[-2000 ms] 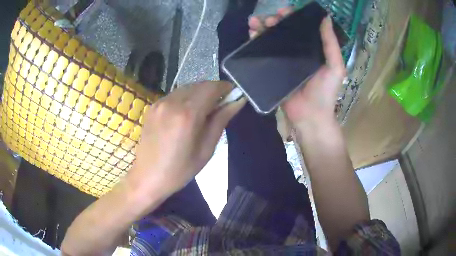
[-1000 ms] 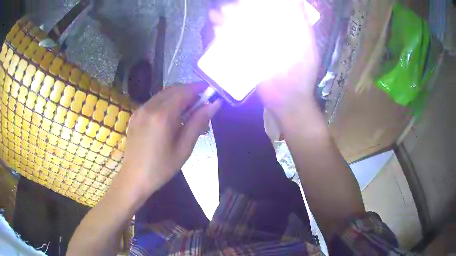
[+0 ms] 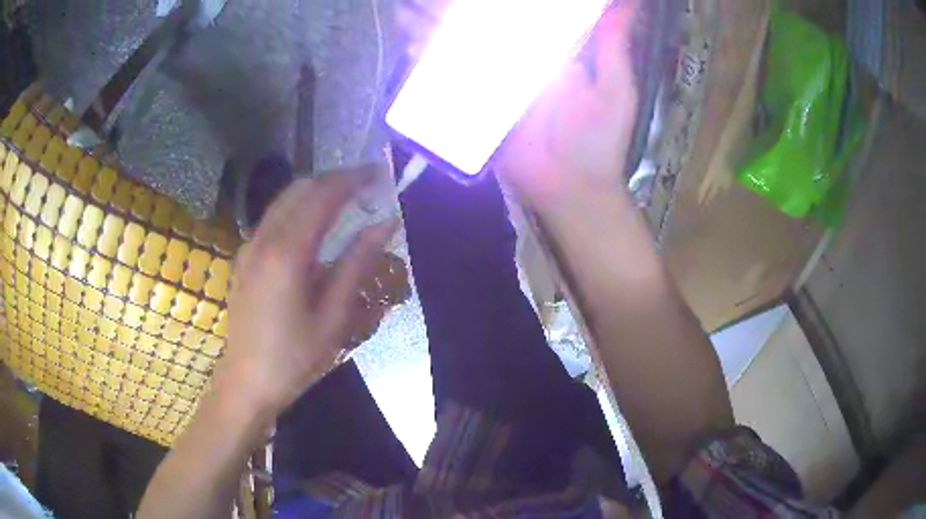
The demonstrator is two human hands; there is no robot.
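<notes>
A smartphone (image 3: 487,86) with a glaring white lit screen is at the top centre, cut off by the picture's upper edge. My right hand (image 3: 584,122) holds it from the right side; its fingers are partly washed out by the glare. A white plug of a charging cable (image 3: 411,173) sits at the phone's lower left edge. My left hand (image 3: 305,269) is blurred, left of and below the plug, with thumb and fingers apart and nothing seen in it.
A yellow bamboo-tile seat mat (image 3: 112,294) covers a chair at the left. A bright green plastic bag (image 3: 802,127) lies at the upper right near brown cardboard (image 3: 736,238). Speckled grey floor (image 3: 340,61) shows beyond. A white table edge (image 3: 15,497) shows at the lower left.
The phone screen has gone from dark to brightly lit. My left hand has let go of the plug and moved left and down. The phone and my right hand have shifted up and left.
</notes>
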